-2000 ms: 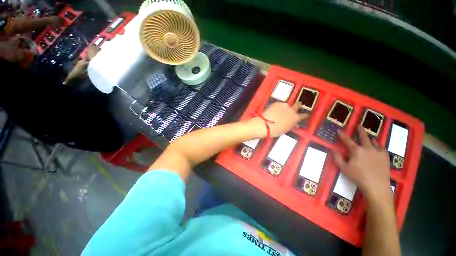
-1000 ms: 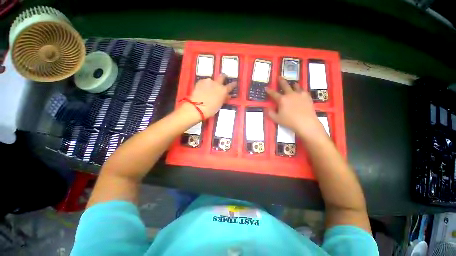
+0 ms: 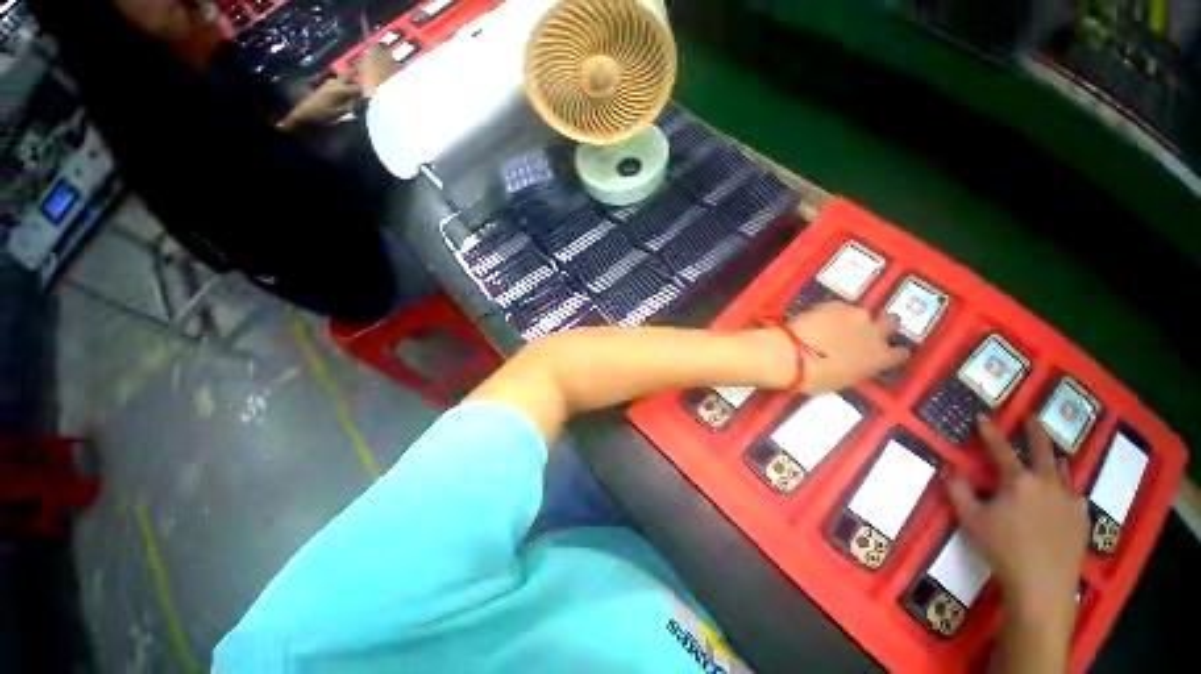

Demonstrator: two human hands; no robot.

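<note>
The red tray (image 3: 738, 454) holds several keypad phones in two rows. In the far row, four phones lie face up with lit screens, among them one phone (image 3: 993, 369) with a picture on its screen. A phone (image 3: 1118, 487) at that row's right end lies face down. Near-row phones, such as this one (image 3: 885, 498), lie face down with white rectangles and gold-ringed clusters showing. My left hand (image 3: 846, 348) rests over the far row's left phones, fingertips at the second one's keypad. My right hand (image 3: 1027, 516) is spread over the tray's right part, fingertips near the keypads. Neither hand grasps a phone.
Black ribbed trays (image 3: 632, 250) lie left of the red tray, with a pale green round base (image 3: 622, 166) and a tan fan (image 3: 599, 73) behind. A person in dark clothing (image 3: 264, 171) sits at the upper left, near a red stool (image 3: 415, 345).
The view has swung left since one second ago, after swinging right before that. Screens dark two seconds ago are lit, and several now show a picture. Both hands remain over the far row.
</note>
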